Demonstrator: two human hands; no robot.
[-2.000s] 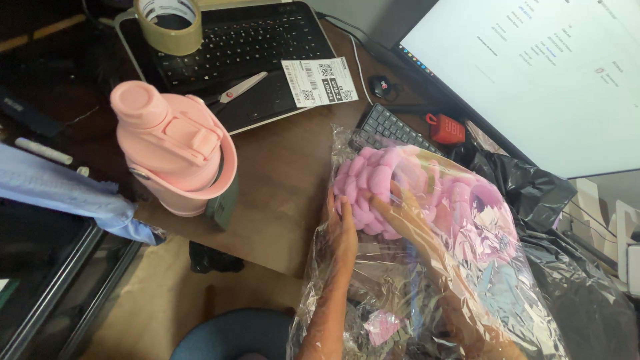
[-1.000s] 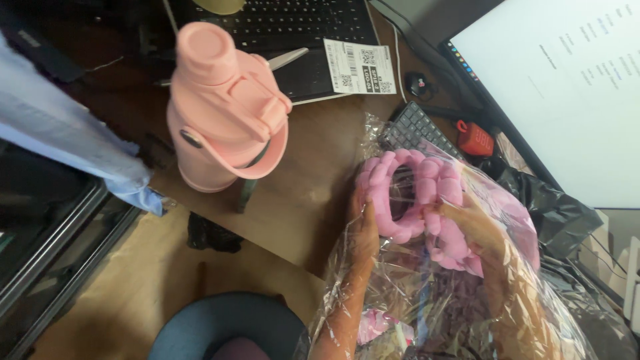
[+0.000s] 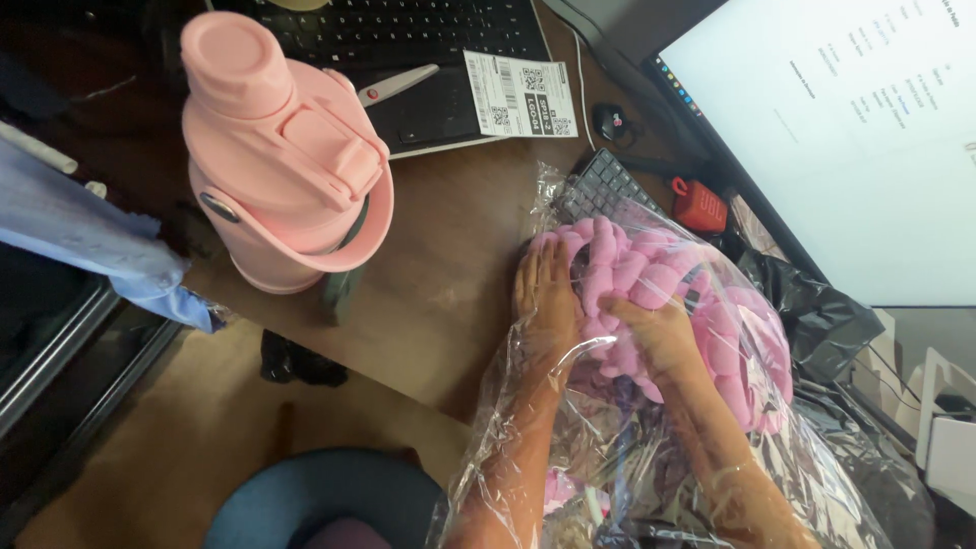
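Both my arms reach inside a large clear plastic bag [image 3: 503, 427]. In it lie puffy pink padded pieces [image 3: 629, 267], made of rounded segments; what exactly they are, I cannot tell. My left hand [image 3: 550, 297] rests on the left end of the pink pieces, fingers extended and close together, seen through the film. Around a segment near the middle, my right hand [image 3: 656, 328] is closed, its thumb toward the left hand. More pink padding [image 3: 736, 351] lies to the right of my right wrist. Smaller pink and pale items [image 3: 568, 492] show lower in the bag, between my forearms.
A pink bottle [image 3: 286, 168] stands on the brown desk [image 3: 427, 267]. Behind it are a laptop [image 3: 427, 107], scissors [image 3: 400, 84] and a printed label [image 3: 522, 95]. A small keyboard [image 3: 606, 187], red speaker [image 3: 698, 206], black plastic [image 3: 808, 305] and monitor [image 3: 854, 137] border the bag.
The pink padding showed an open ring facing me a second ago; now it lies bunched and the ring is turned. My left hand has shifted onto its left end. The view has moved somewhat.
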